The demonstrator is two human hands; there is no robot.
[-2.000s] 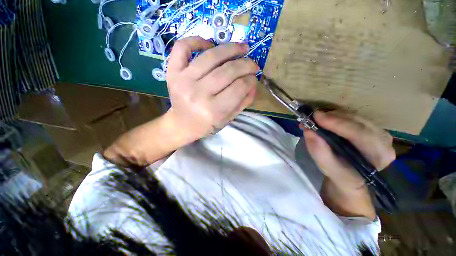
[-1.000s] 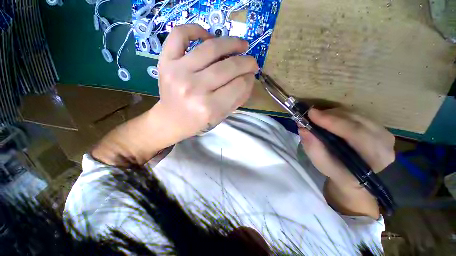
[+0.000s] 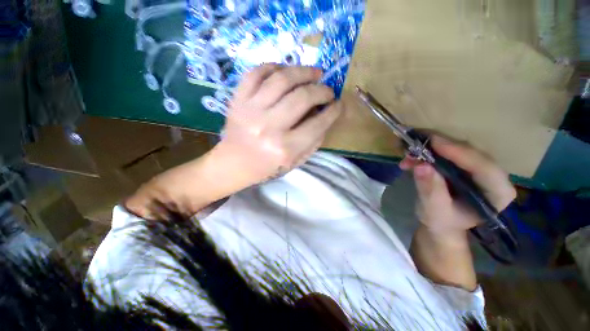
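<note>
The blue circuit board (image 3: pixel 349 39) lies at the top centre, blurred, with white wires and ring-shaped discs (image 3: pixel 171 105) over it and past its left edge. My left hand (image 3: pixel 278 123) rests over the board's near edge with fingers curled; its fingertips are at the board's near right corner, and what they pinch is hidden. My right hand (image 3: pixel 462 184) is closed on the black handle of the soldering iron (image 3: pixel 469 194). The iron's metal tip points up and left, over the tan work board (image 3: pixel 453 77), apart from the blue board.
A green mat (image 3: pixel 107 71) lies under the discs at the left. A blurred row of stacked boards (image 3: pixel 39 77) stands at the far left. Cardboard (image 3: pixel 97 145) is below the bench's left edge. Blurred items are at the top right edge.
The iron's tip has moved right, away from my left fingertips and the blue board's corner. My left fingers have shifted a little. The picture is more blurred.
</note>
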